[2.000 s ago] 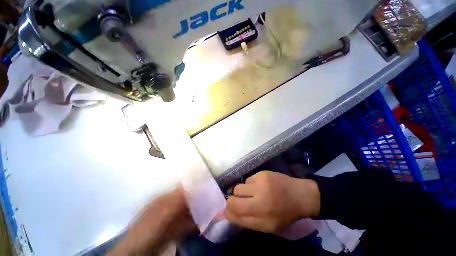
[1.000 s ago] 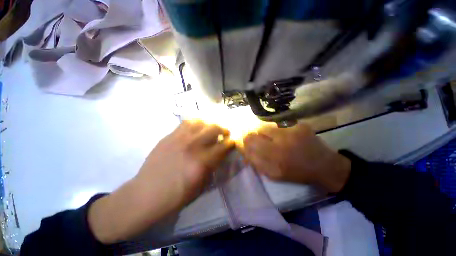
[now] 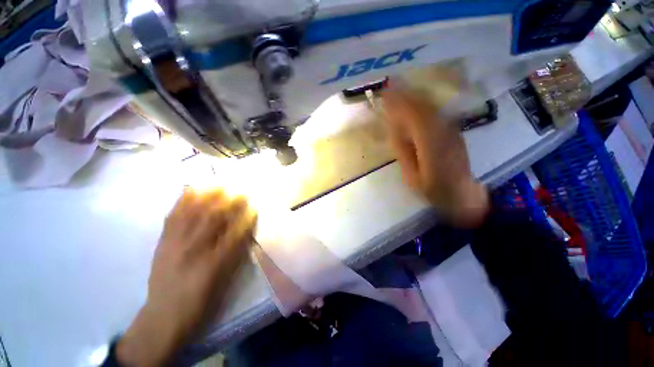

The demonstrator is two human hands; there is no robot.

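Observation:
A pale pink-lilac fabric strip [image 3: 305, 267] runs from the bright glow at the needle over the table's front edge towards the lap. My left hand [image 3: 204, 236] lies palm down at the strip, its fingertips just in front of the presser foot area [image 3: 276, 147] and washed out by the lamp. Whether it grips the strip or only presses on it cannot be told. My right hand [image 3: 430, 150] is raised and blurred, over the bed under the white sewing machine [image 3: 444, 43]. It is off the strip; its fingers are unclear.
A loose heap of mauve-grey sewn strips [image 3: 64, 122] lies behind the needle at left. A small wrapped packet [image 3: 563, 84] sits at the table's right corner. A blue plastic basket [image 3: 602, 215] stands at right. Pale cut panels [image 3: 462, 301] lie by the lap.
My right hand has left the strip near the needle and moved right and up over the bed. My left hand stays near the needle. The view has shifted, showing more of the machine.

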